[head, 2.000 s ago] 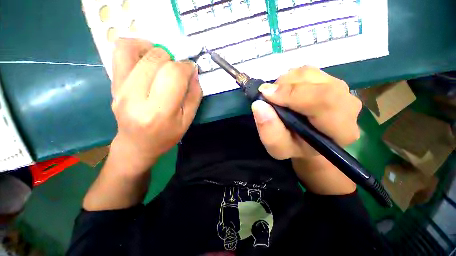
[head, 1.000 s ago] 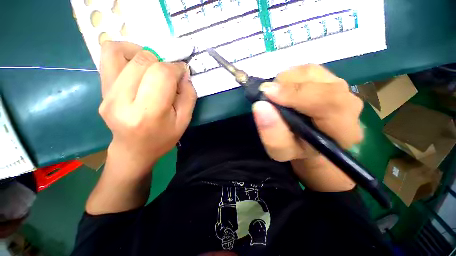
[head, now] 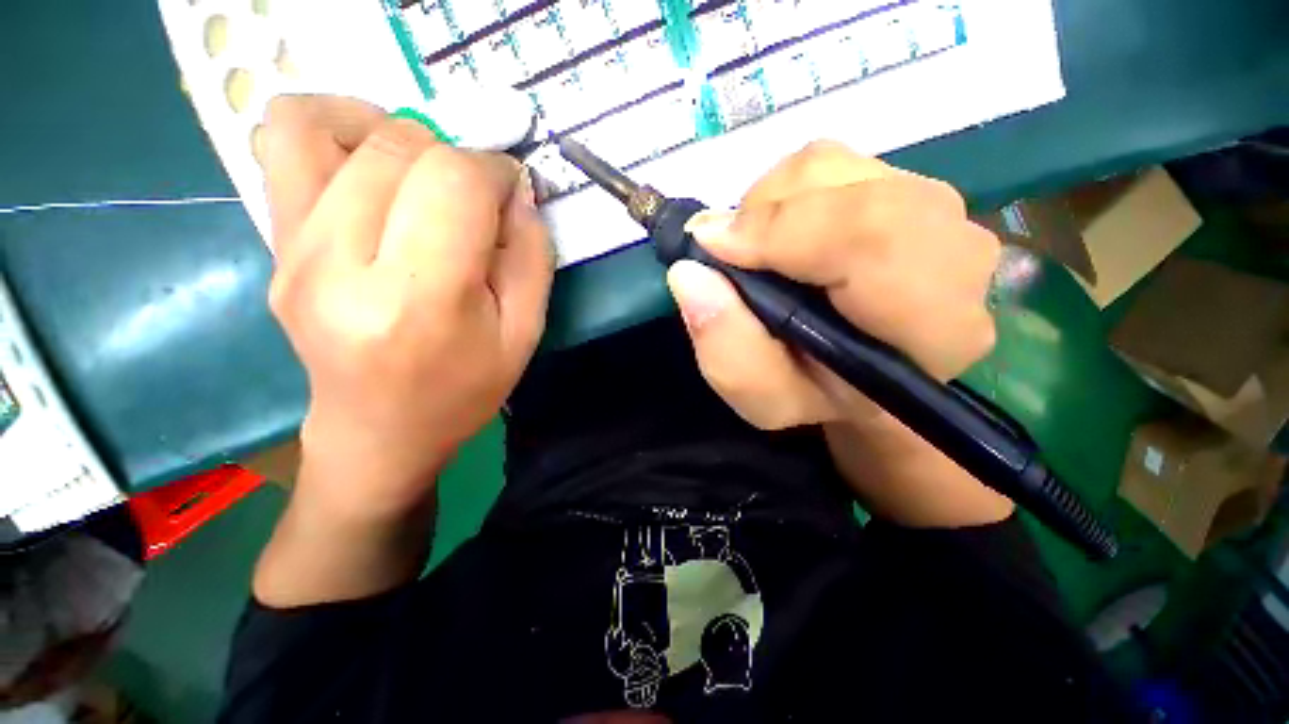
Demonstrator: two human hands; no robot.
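Observation:
My right hand (head: pixel 862 276) grips the black soldering iron (head: pixel 884 375), its thin tip pointing up-left at the lower left corner of the panel. My left hand (head: pixel 403 269) is closed at the panel's left, a white piece (head: pixel 488 119) at its fingertips and a green band (head: pixel 421 125) by the index finger. The fingers hide the wire's end. Solder wire (head: pixel 127 204) runs from the left edge to this hand. The green-edged PCB panel (head: pixel 608 71) lies on the white carrier tray (head: pixel 905 156), which has round tan holes at its left.
The dark green bench mat (head: pixel 156 325) surrounds the tray. Another white tray (head: pixel 50 439) with a bit of green lies at the left edge. Brown cardboard boxes (head: pixel 1202 340) stand on the green floor at right. A red object (head: pixel 191 506) shows below the bench at left.
The tray and panel sit further left and higher in the picture. Both hands have shifted left. The iron tip pulled back from the panel corner, then came closer to the left fingertips again.

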